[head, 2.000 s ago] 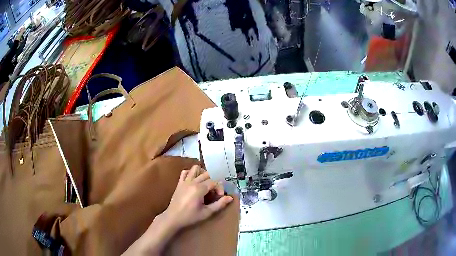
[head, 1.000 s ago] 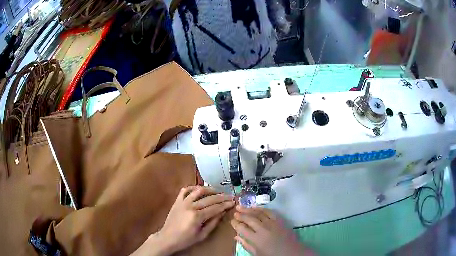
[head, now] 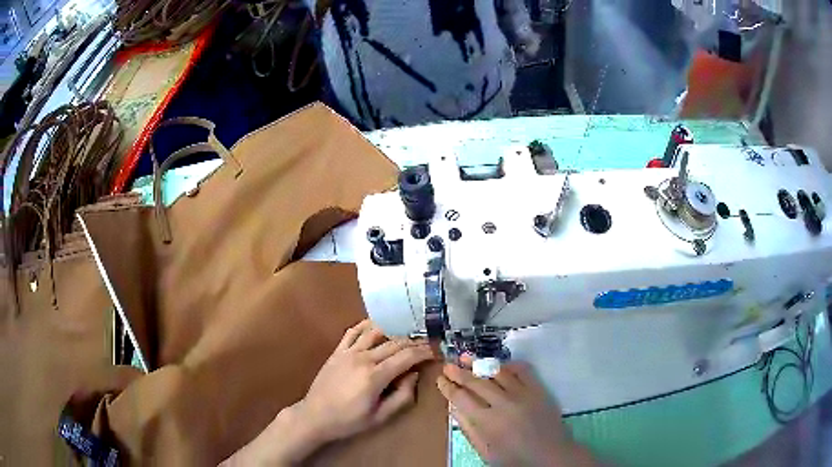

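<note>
A large brown bag panel [head: 246, 319] lies on the table, its right edge under the needle area of the white sewing machine [head: 547, 255]. A strap handle [head: 196, 123] stands from its upper left edge. My left hand [head: 365, 383] lies bare on the panel, fingertips beside the presser foot area [head: 479, 345]. My right hand [head: 502, 410] is at the panel's right edge, fingertips just in front of the presser foot and close to my left fingertips. Whether either hand pinches the panel is hard to tell.
Stacked brown panels with a bundle of straps [head: 68, 173] lie at the left. A red-edged board [head: 164, 100] is beyond them. A person in a patterned top [head: 415, 59] is across the table. A dark printed strip [head: 87, 442] is at lower left.
My right hand has come into view and moved to the needle area. My left hand has shifted slightly toward the presser foot. The camera view has shifted a little.
</note>
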